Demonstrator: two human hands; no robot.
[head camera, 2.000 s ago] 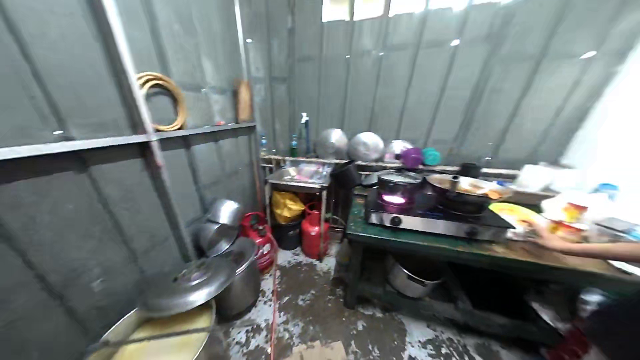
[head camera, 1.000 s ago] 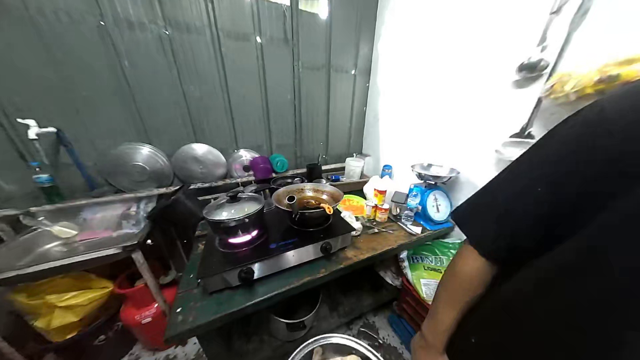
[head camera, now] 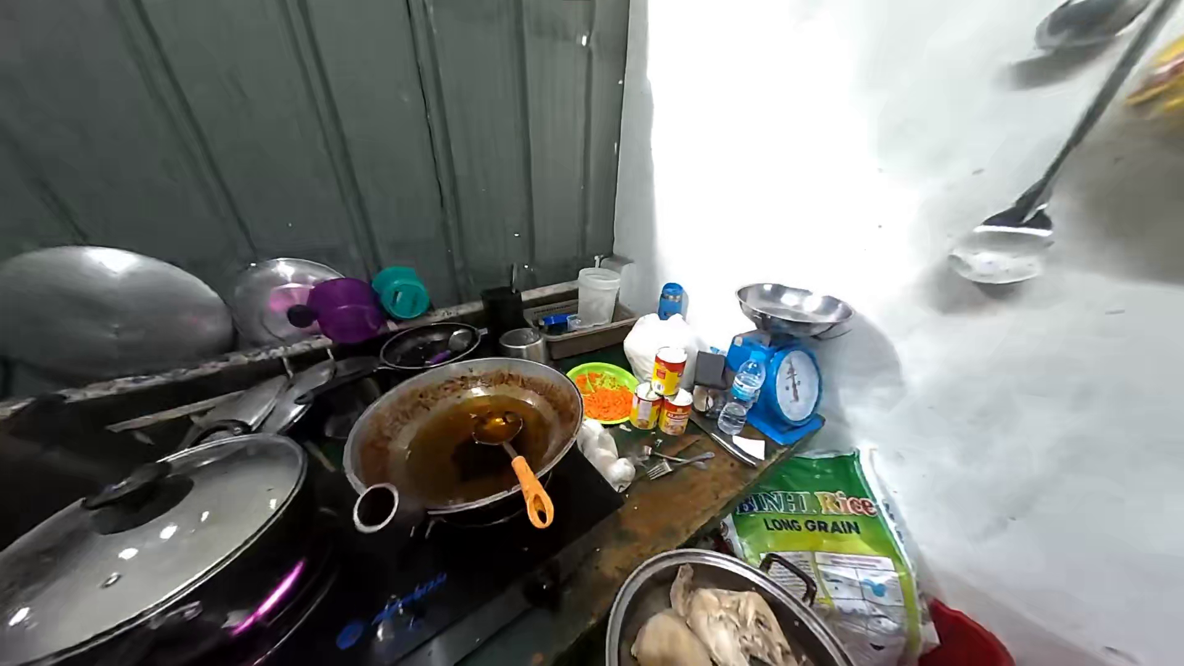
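Neither my left hand nor my right hand shows in the current head view. A wok [head camera: 467,435] with brown liquid sits on the gas stove [head camera: 481,564], and a ladle with an orange handle [head camera: 532,490] rests in it. At the lower left stands a dark pot under a glass lid [head camera: 176,536], with a pink glow at its base. A metal pot [head camera: 652,564] at the bottom holds pale pieces that look like poultry [head camera: 731,620]. Beside the wok lie a green plate of shredded orange and green food [head camera: 606,398] and several white eggs [head camera: 606,453].
Several cans [head camera: 669,370], a water bottle [head camera: 743,393] and a blue scale [head camera: 786,388] with a metal bowl crowd the table's right end. Forks [head camera: 671,464] lie near its edge. A rice bag [head camera: 823,527] stands below. Spatulas [head camera: 1017,231] hang at the right wall. Lids lean behind the stove.
The view has swung right and closer to the stove and wok. A person in a dark shirt, at the right one second ago, is out of view.
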